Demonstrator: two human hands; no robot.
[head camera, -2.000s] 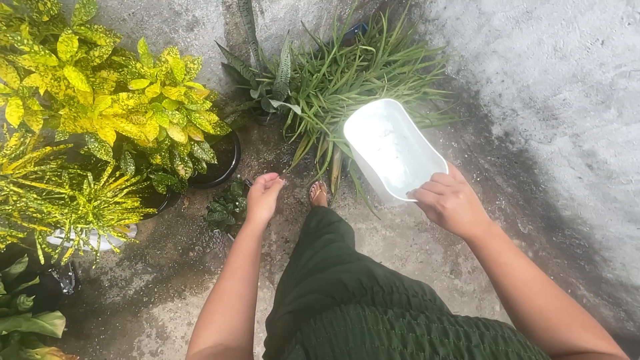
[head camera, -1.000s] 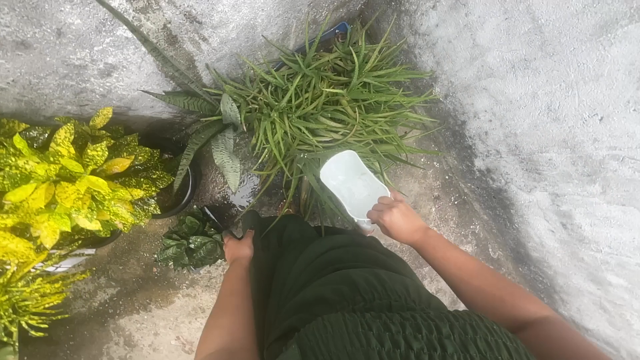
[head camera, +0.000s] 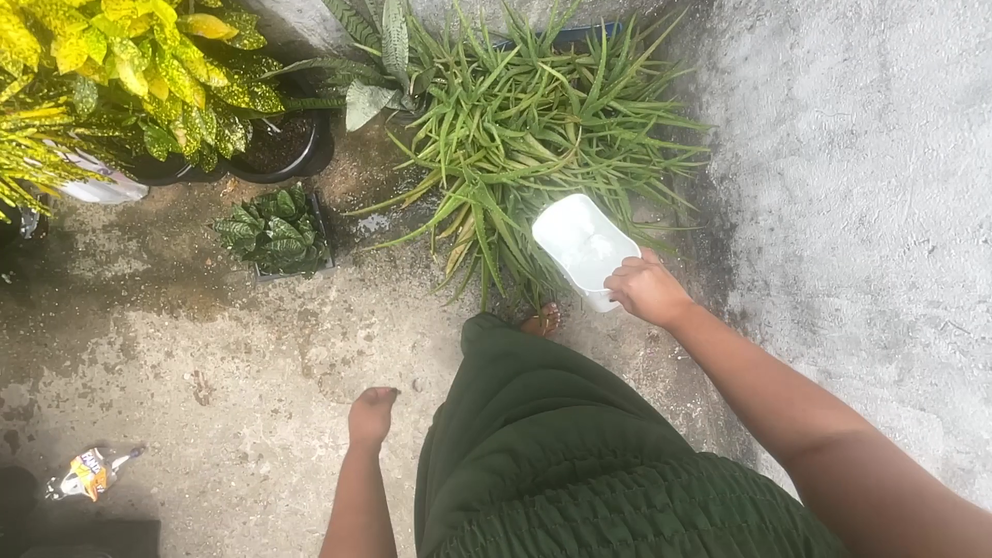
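My right hand grips the near end of a translucent white plastic container, which is tilted over the front of a spiky aloe-like plant. Clear water seems to be inside the container. My left hand hangs over the concrete floor, left of my dark green garment, and touches nothing. Its fingers are curled and partly hidden, and no object shows in it. A bare or sandalled foot shows below the plant.
A small dark-leaved plant in a square pot stands left of the spiky plant. Yellow-green crotons and a round black pot are at upper left. A rough grey wall rises on the right. A crumpled plastic bottle lies at lower left.
My left hand was at the dark green garment one second ago and is now apart from it. My right hand keeps hold of the container. The view has shifted.
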